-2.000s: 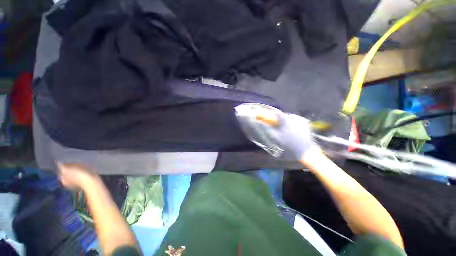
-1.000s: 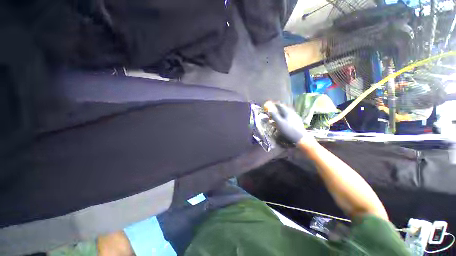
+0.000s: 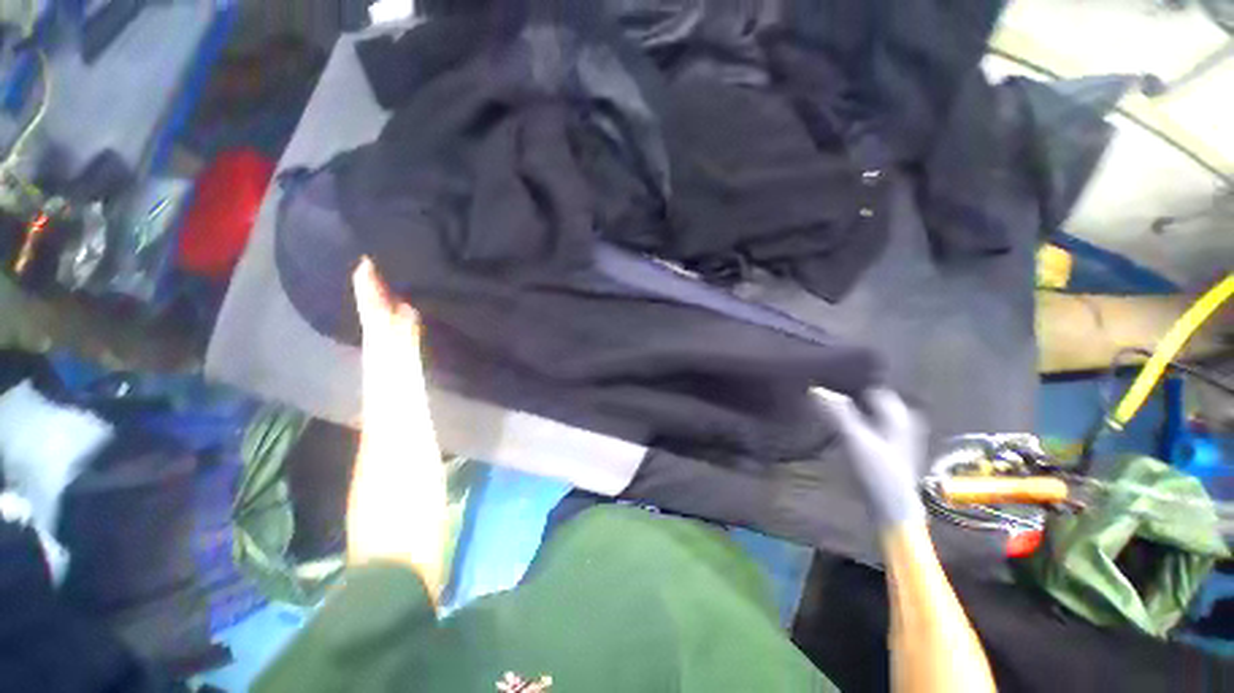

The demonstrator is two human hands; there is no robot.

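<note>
A dark garment [image 3: 609, 352] lies rumpled over the padded form [image 3: 309, 251], whose rounded left end shows. My bare left hand [image 3: 386, 305] is at the garment's left part; whether its fingers grip cloth is unclear. My right hand [image 3: 877, 440], in a light grey glove, is at the garment's right end with the cloth edge at its fingers; it is blurred. The steam iron [image 3: 1001, 485], with an orange-brown handle, stands right of my right hand, not held.
Black garments [image 3: 758, 149] are heaped behind the form. A grey-covered table [image 3: 250, 325] lies under it. A yellow hose [image 3: 1177, 339] comes down at the right. Crumpled green cloth [image 3: 1144, 542] is right of the iron. A red thing [image 3: 227, 210] is at the far left.
My right hand has let go of the iron, now parked at the right, and moved to the cloth. My left hand has come up onto the garment. The smooth cloth is now rumpled. The view has shifted.
</note>
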